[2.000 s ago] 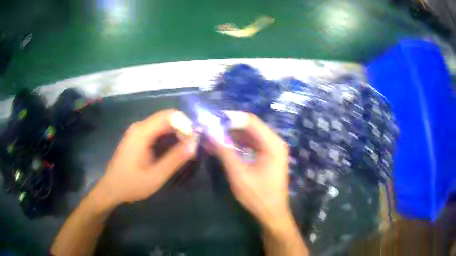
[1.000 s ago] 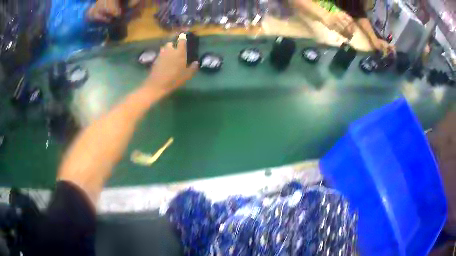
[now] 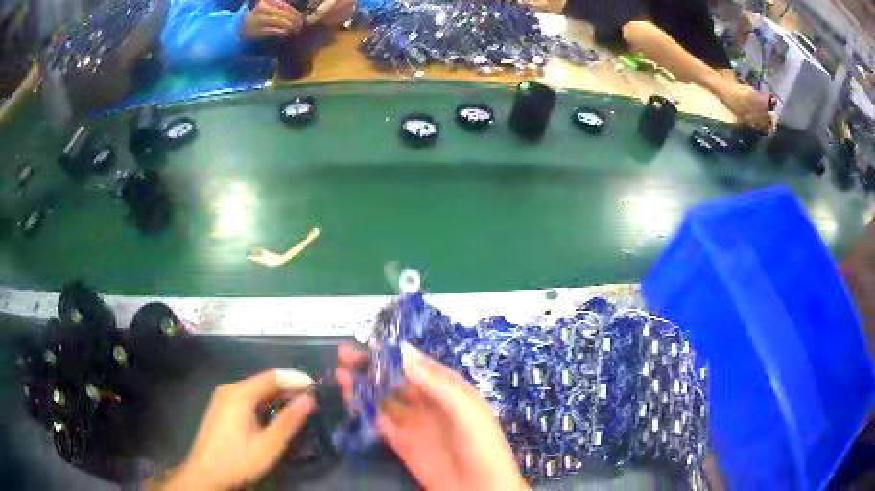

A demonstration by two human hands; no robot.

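My right hand (image 3: 446, 412) grips a bunch of blue circuit boards (image 3: 389, 360) with white and silver parts, at the left end of the large board pile (image 3: 576, 384). My left hand (image 3: 245, 427) is just left of it, with a white cap on a fingertip and its thumb and finger curled towards each other. Something dark shows between and behind these fingers, perhaps a black housing; whether the hand holds it cannot be told. A white ring-like end (image 3: 410, 280) shows above the bunch. Several black housings (image 3: 82, 384) with wires lie at the left.
A white-edged green conveyor (image 3: 432, 221) crosses in front, with black housings (image 3: 419, 128) along its far side and a pale bent strip (image 3: 285, 251). A blue bin (image 3: 768, 326) stands at the right. Opposite are a person's blue sleeve (image 3: 201, 36), another person's arm and a far board pile (image 3: 456, 36).
My left hand has come back from the conveyor's far side, where it was at a black housing. My right hand, out of view one second ago, now shows with the bunch. The view has shifted.
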